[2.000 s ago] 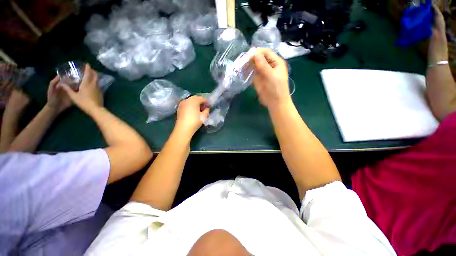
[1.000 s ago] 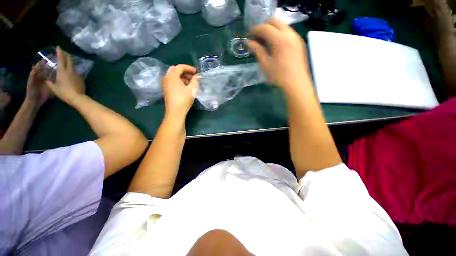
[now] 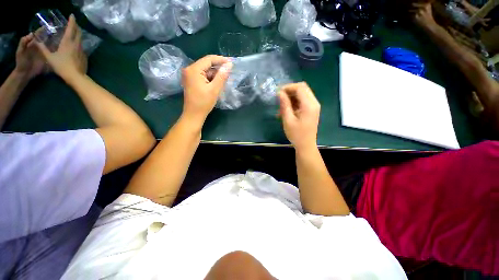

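Note:
My left hand (image 3: 207, 85) pinches the upper left edge of a thin clear poly bag (image 3: 254, 68) in front of me. The bag hangs low over the bench. My right hand (image 3: 300, 109) is at the bag's lower right, fingers curled and slightly blurred; whether it grips film cannot be told. A clear plastic cup (image 3: 236, 45) stands just behind the bag, partly seen through it. A bagged cup (image 3: 162, 68) sits to the left of my left hand. A dark grey plastic base (image 3: 309, 48) lies behind my right hand.
Bagged cups (image 3: 148, 16) are heaped at the far left. Black plastic parts (image 3: 350, 19) lie at the far side, near a blue bundle (image 3: 404, 60). A white sheet (image 3: 394, 101) lies to the right. A neighbour at left holds a clear cup (image 3: 50, 30); another person's arm reaches in at right.
My right hand has come down and nearer to me from the bag's far right. My left hand is slightly higher in view. The dark grey base now shows. The neighbour's arm at right has moved.

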